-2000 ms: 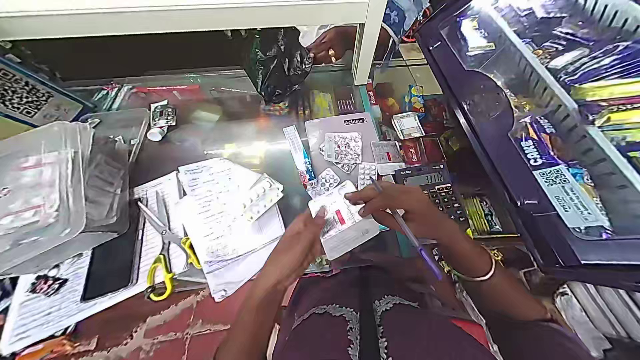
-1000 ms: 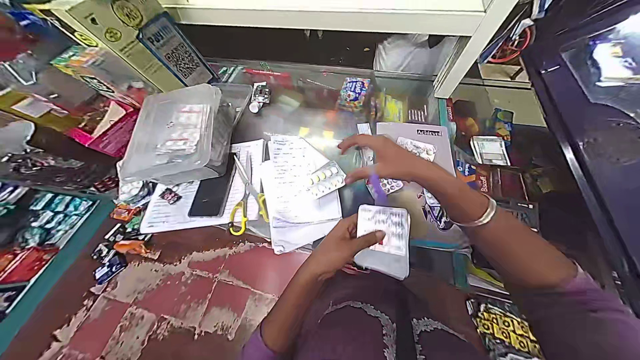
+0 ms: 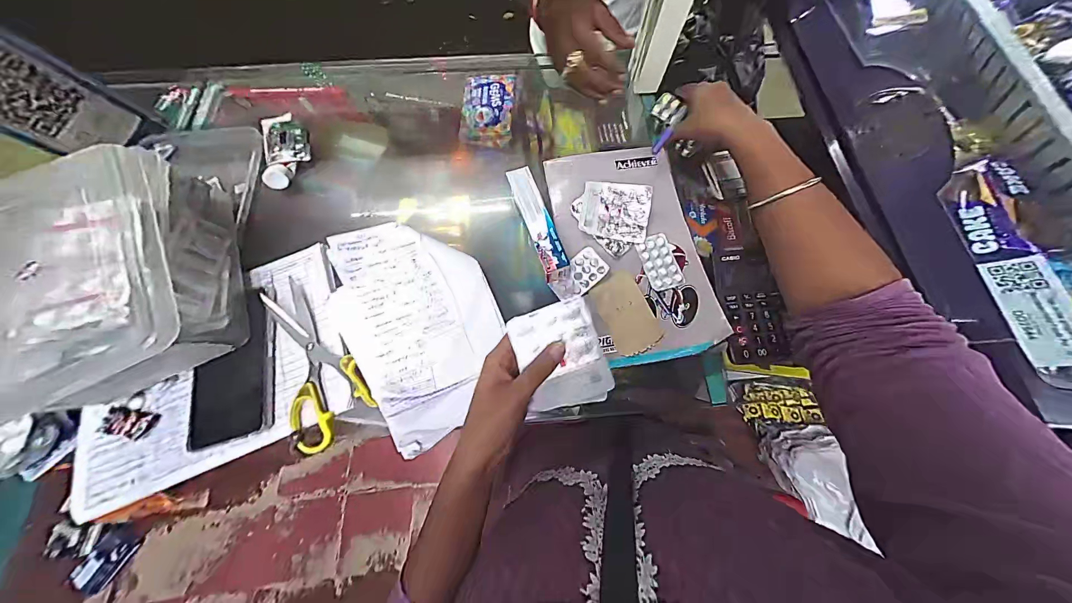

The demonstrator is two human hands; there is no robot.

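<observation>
My left hand [image 3: 515,377] grips a small plastic box with white blister packs [image 3: 557,343] on it, thumb on top, below the notebook. My right hand [image 3: 716,117] is stretched out beyond the notebook, closed on a blister strip [image 3: 668,111] and a purple pen [image 3: 662,139]. The grey notebook [image 3: 691,293] bears several blister packs, one of them a silver strip [image 3: 662,262], and a brown paper piece [image 3: 626,314]. A blue and white tube or packet [image 3: 536,219] lies along its left edge.
Handwritten sheets [image 3: 406,310], yellow-handled scissors [image 3: 314,368], a black phone [image 3: 228,381] and stacked plastic boxes [image 3: 84,268] lie at left. A calculator [image 3: 754,322] is right of the notebook. Another person's hand [image 3: 584,46] is at the far edge, beside a white post [image 3: 662,42].
My right hand has moved from above the papers to the far right, and now holds a blister strip. The other person's hand has come into view since the last frame. The view has shifted.
</observation>
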